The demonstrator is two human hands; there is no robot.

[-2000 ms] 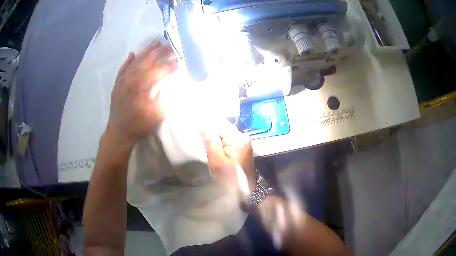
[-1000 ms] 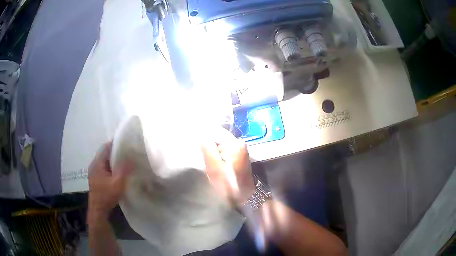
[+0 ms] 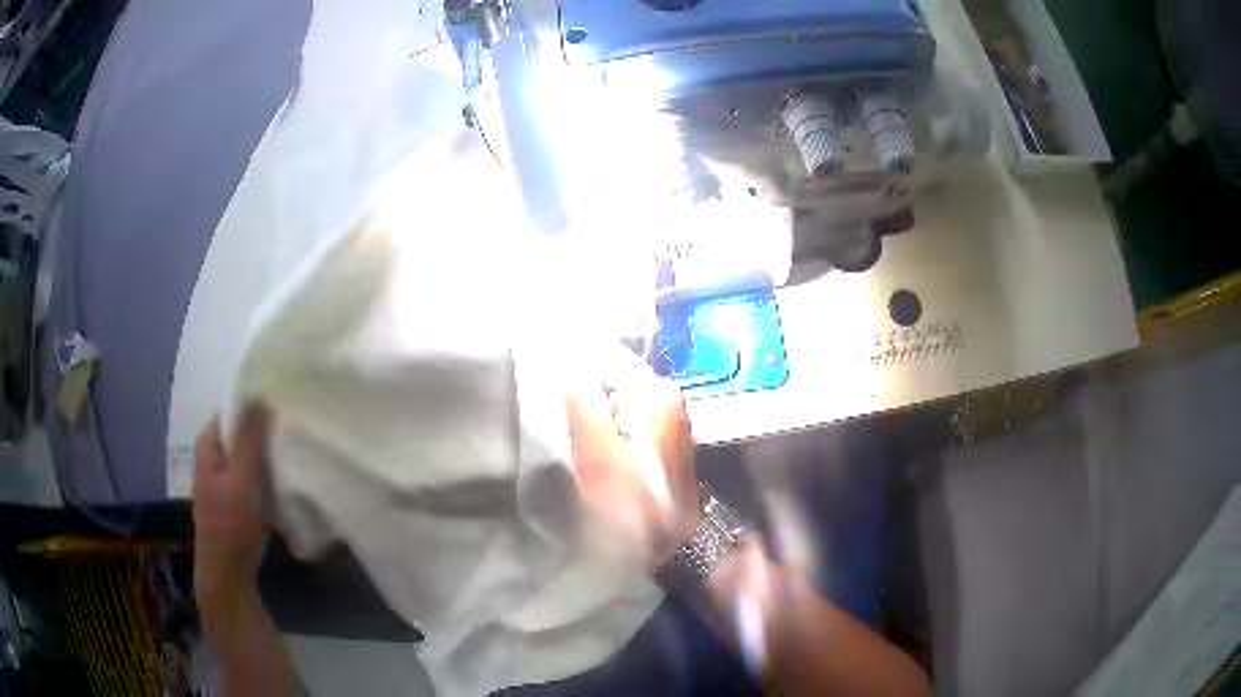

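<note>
A white garment piece (image 3: pixel 408 436) lies over the front of the machine table and hangs past its edge. The sewing machine (image 3: pixel 749 41) has a blue head, and lamp glare hides its needle area. My left hand (image 3: pixel 232 490) grips the cloth's left edge, fingers partly hidden by it. My right hand (image 3: pixel 633 436), with a metal watch on the wrist, holds the cloth close to the bright blue plate (image 3: pixel 721 341); its fingertips are partly lost in glare.
Two white ribbed dials (image 3: pixel 817 134) are on the machine front. A tray (image 3: pixel 1068 123) with small items stands at the back right. A grey-lilac cloth cover (image 3: pixel 129 272) lies at the left. Yellow rails (image 3: pixel 1191 302) show at the right and lower left.
My left hand has moved from on top of the cloth near the lamp down and left to the cloth's edge, spreading it leftward. My right hand has stayed near the blue plate.
</note>
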